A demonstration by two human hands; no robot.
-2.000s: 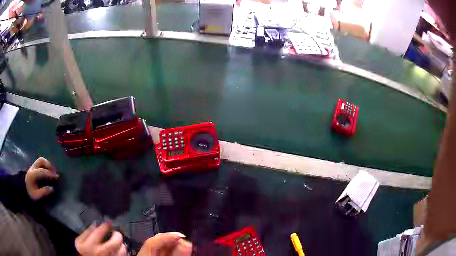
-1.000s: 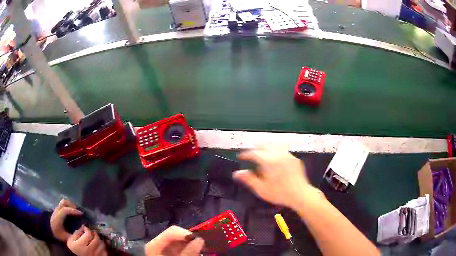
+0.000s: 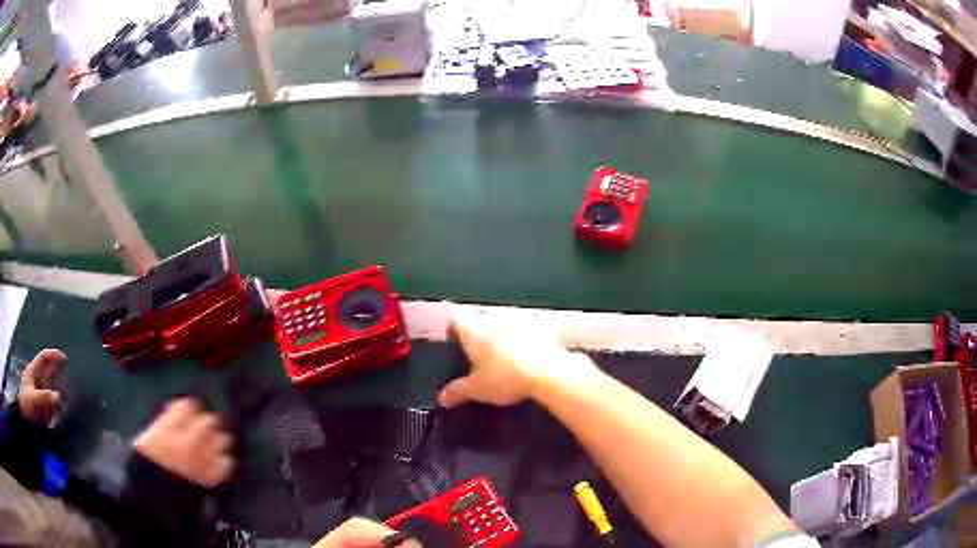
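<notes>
A red radio (image 3: 477,518) with a keypad lies at the bottom middle, its left part dark. My left hand (image 3: 364,534) is on its left end, cut off by the bottom edge, and holds it. My right hand (image 3: 504,367) is bare, reaching over the worktop near the pale rail, thumb and fingers apart, with nothing seen in it. Black speaker grilles (image 3: 412,434) lie loosely piled left of my right hand. A yellow-handled screwdriver (image 3: 591,507) lies right of the radio.
Red radios are stacked at left (image 3: 177,305) and beside them (image 3: 341,326). One radio (image 3: 612,209) is on the green belt. White-wrapped grille stacks (image 3: 726,377) and a carton of purple cells (image 3: 885,412) are at right. A co-worker's hands (image 3: 188,441) are at lower left.
My right hand has moved slightly left and down toward the grilles. The view has shifted a little. The radio on the belt appears further left. The co-worker's hands have moved apart.
</notes>
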